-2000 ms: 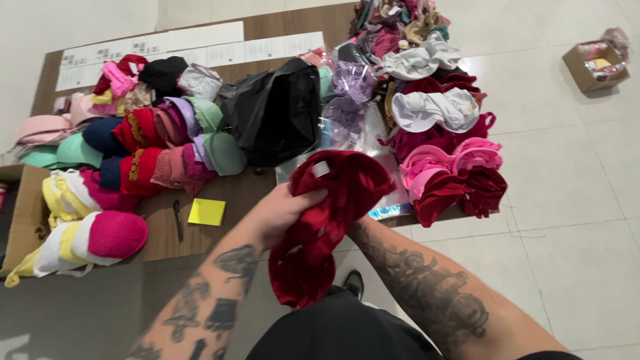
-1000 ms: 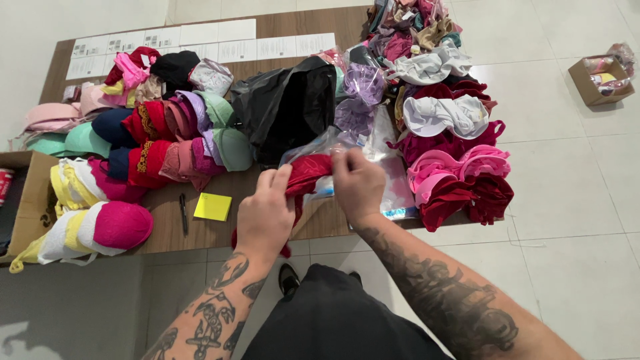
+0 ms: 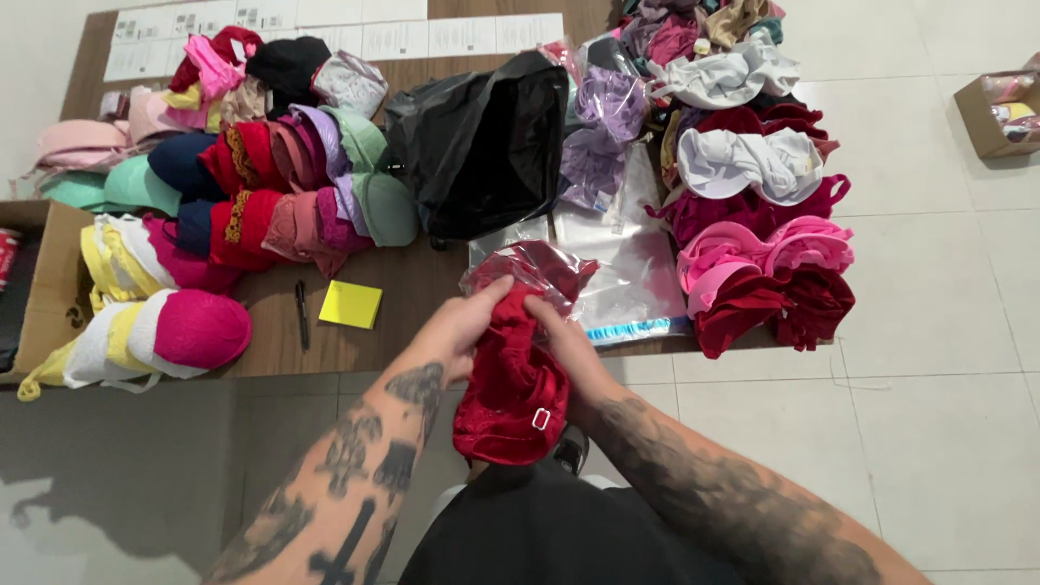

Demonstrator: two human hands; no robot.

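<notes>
A red bra [image 3: 512, 390] hangs between my hands near the table's front edge, its far end inside a clear plastic bag [image 3: 540, 264]. My left hand [image 3: 463, 329] grips its left side, thumb on top. On the other side my right hand [image 3: 565, 345] holds it, thumb pressed by the bag's mouth; its other fingers are hidden under the cloth. A white strap slider shows on the lower part. Just beyond lie flat clear plastic bags [image 3: 617, 252] with a blue strip along the near edge.
A black plastic bag [image 3: 479, 146] stands mid-table. Bras [image 3: 276, 219] lie in rows at left, beside a cardboard box [image 3: 61, 276], pen [image 3: 302, 315] and yellow sticky notes [image 3: 351, 305]. More bras [image 3: 764, 244] are stacked at right. Printed papers [image 3: 463, 36] line the back; another box [image 3: 995, 122] sits on the floor.
Two seconds ago the red bra was loose in my hands with no bag visible around it. Now its far end is inside a clear bag.
</notes>
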